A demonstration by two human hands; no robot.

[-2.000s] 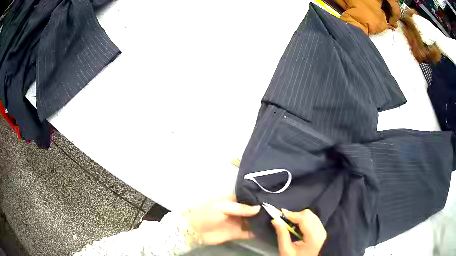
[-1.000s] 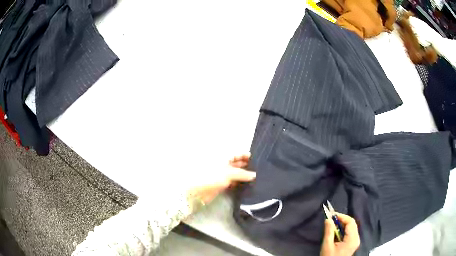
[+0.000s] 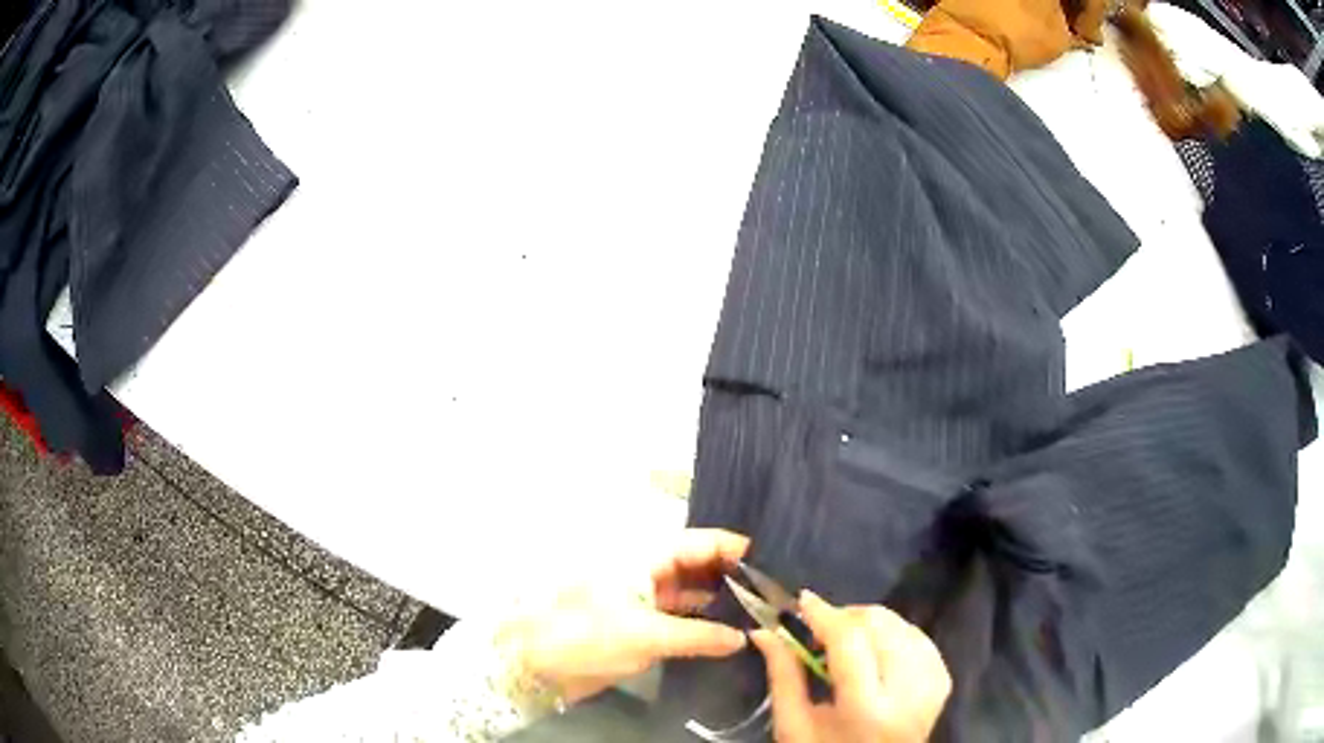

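Note:
Dark pinstripe trousers lie spread in front of me, legs pointing to the far side and the right. My right hand holds small thread snips, silver blades apart and pointing up-left, above the near left part of the trousers. My left hand is at the trousers' left edge, thumb and fingers on either side of the blade tips; its hold on the cloth is hard to make out. A white loop shows partly near the bottom edge, below the hands.
A pile of dark striped trousers hangs over the left edge of the white table. An orange jacket, brown fur trim and a dark navy garment lie at the far right. Speckled floor is at lower left.
My left hand has moved down along the trousers' edge. My right hand has moved left with the snips, to beside my left hand. The white loop has shifted down, and the trousers have shifted left in view.

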